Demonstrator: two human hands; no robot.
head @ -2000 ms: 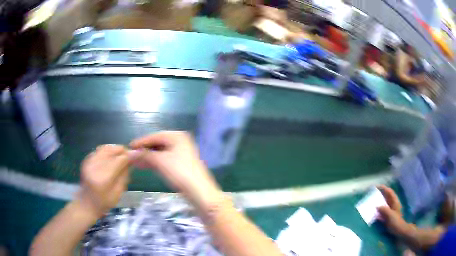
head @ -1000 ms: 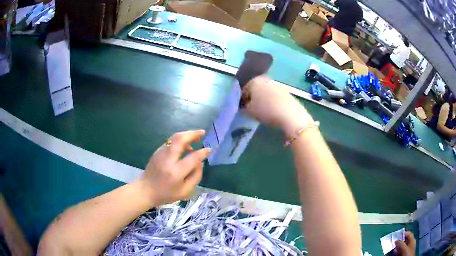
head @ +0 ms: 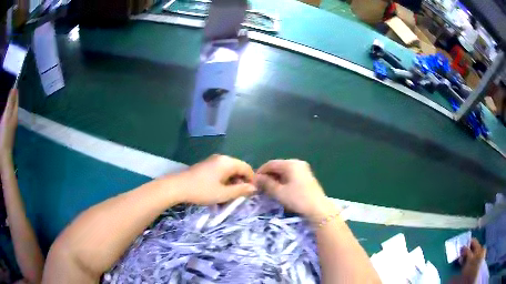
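My left hand (head: pixel 224 180) and my right hand (head: pixel 291 186) meet fingertip to fingertip above the heap of wrist straps (head: pixel 244 244). A pale strap (head: pixel 227 211) slants down from below the fingers of my left hand. The fingers of both hands are bent and pinched; whatever lies between the fingertips is too small and blurred to tell. The heap is a tangle of pale grey-white ribbons. An upright retail box (head: pixel 215 94) with a dark device picture stands on the belt beyond my hands, its dark flap raised.
Another box (head: pixel 47 58) stands on the belt at left. A person's arm (head: pixel 16 211) reaches in at the left edge. At right, a hand (head: pixel 472 256) holds a leaflet (head: pixel 458 246) beside a leaflet pile (head: pixel 405 263). Blue and black devices (head: pixel 438 72) lie on the far bench.
My right hand has left the box and come back to my left hand above the strap heap. The box now appears farther left and higher in view. An arm has come in at left.
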